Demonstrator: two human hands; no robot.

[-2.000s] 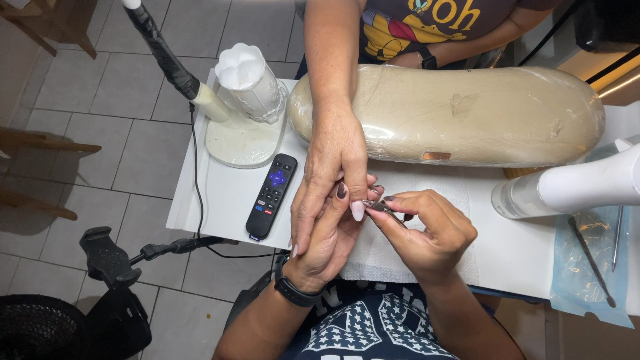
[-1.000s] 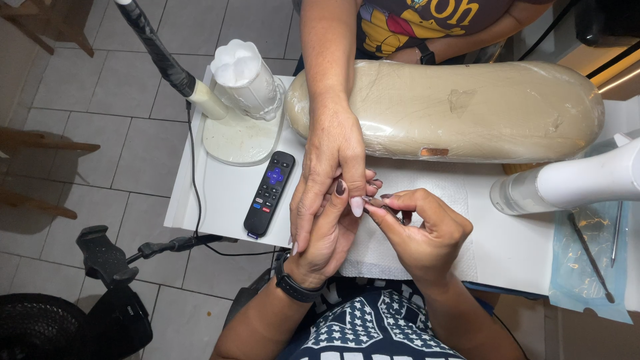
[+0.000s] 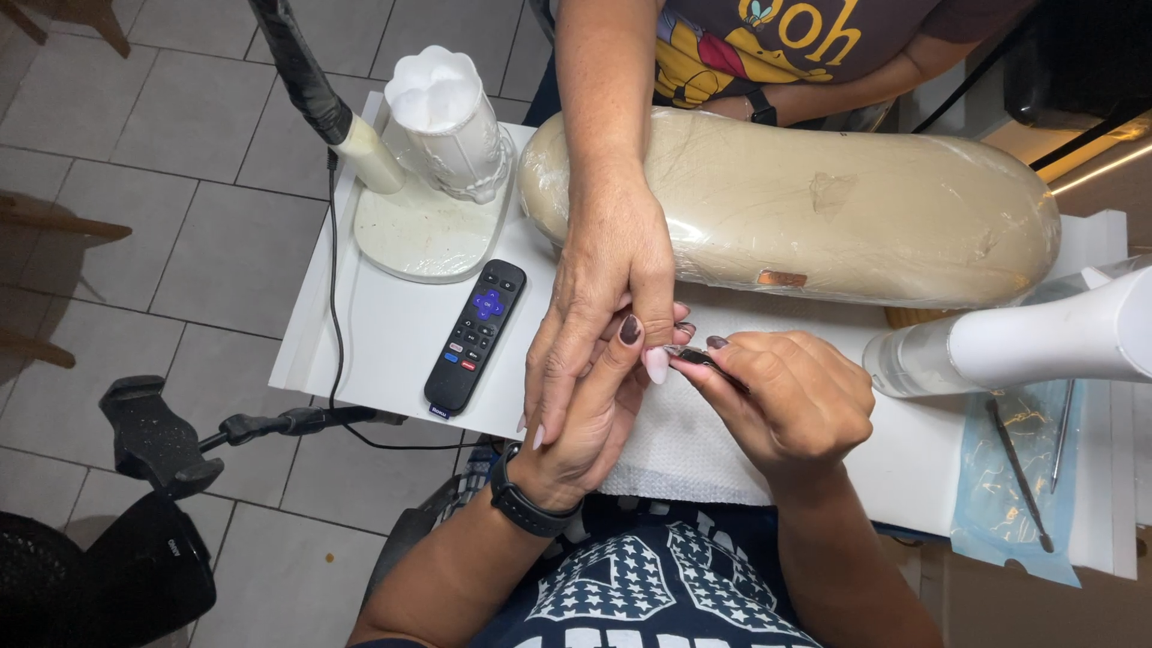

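Observation:
My left hand [image 3: 585, 423], a dark watch on its wrist, holds the other person's hand [image 3: 612, 256] from below, with my thumb beside that person's thumb. Pale pink polish or a pale nail shows on the held thumb. Between the thumb and fingers of my right hand [image 3: 783, 396] is a small dark metal tool, perhaps cuticle nippers [image 3: 708, 364]; its tip meets the skin beside the thumbnail. The other person's forearm lies across a plastic-wrapped beige armrest cushion [image 3: 855, 216]. White paper towel [image 3: 693, 450] lies under the hands.
A black remote control [image 3: 475, 337] and a lamp base [image 3: 423, 238] bearing a white cup [image 3: 450, 126] stand left on the white table [image 3: 378, 360]. At right are a white bottle [image 3: 1035, 337] and a blue pouch [image 3: 1008, 531] with two metal tools. A black phone holder [image 3: 157, 436] is lower left.

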